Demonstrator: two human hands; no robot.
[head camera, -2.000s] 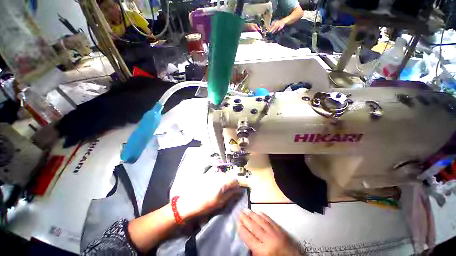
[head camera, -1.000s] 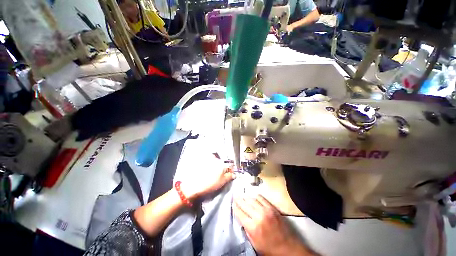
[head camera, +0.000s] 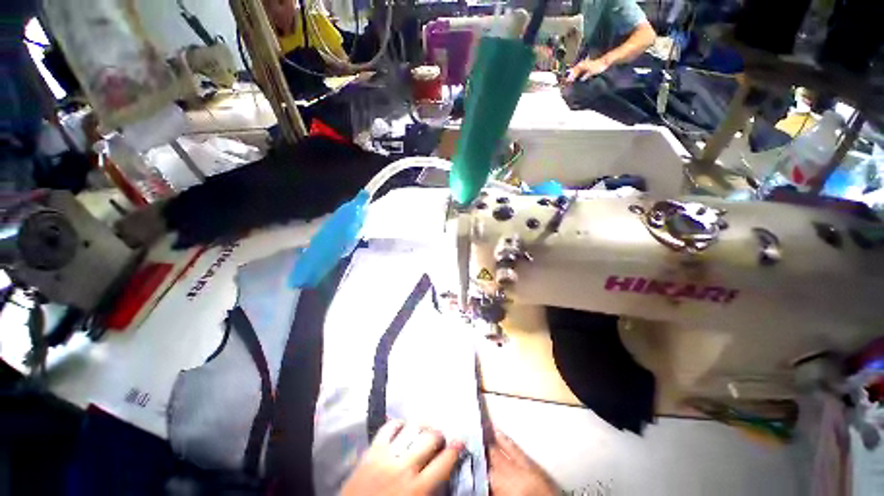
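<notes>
A pale grey-white garment panel (head camera: 339, 387) with dark bands lies left of and under the needle area of the white sewing machine (head camera: 572, 262). A dark strip (head camera: 383, 358) bends across it. My left hand (head camera: 402, 463) lies on the panel near the bottom edge, fingertips curled on the cloth. My right hand (head camera: 516, 470) is beside it at the panel's right edge, cut off by the picture's bottom. Both hands are below the presser foot (head camera: 485, 315), and the cloth edge between them appears pinched; the exact grip is partly hidden.
A blue lamp paddle (head camera: 331, 240) hangs left of the needle. A green holder (head camera: 489, 121) stands on the machine head. A black cloth heap (head camera: 271, 189) lies back left, and a black scrap (head camera: 603, 368) under the machine arm. Another person's arm (head camera: 615, 53) shows at the back.
Both hands have moved from near the presser foot down toward the bottom edge, uncovering the panel and its bent dark strip. The camera view has shifted slightly.
</notes>
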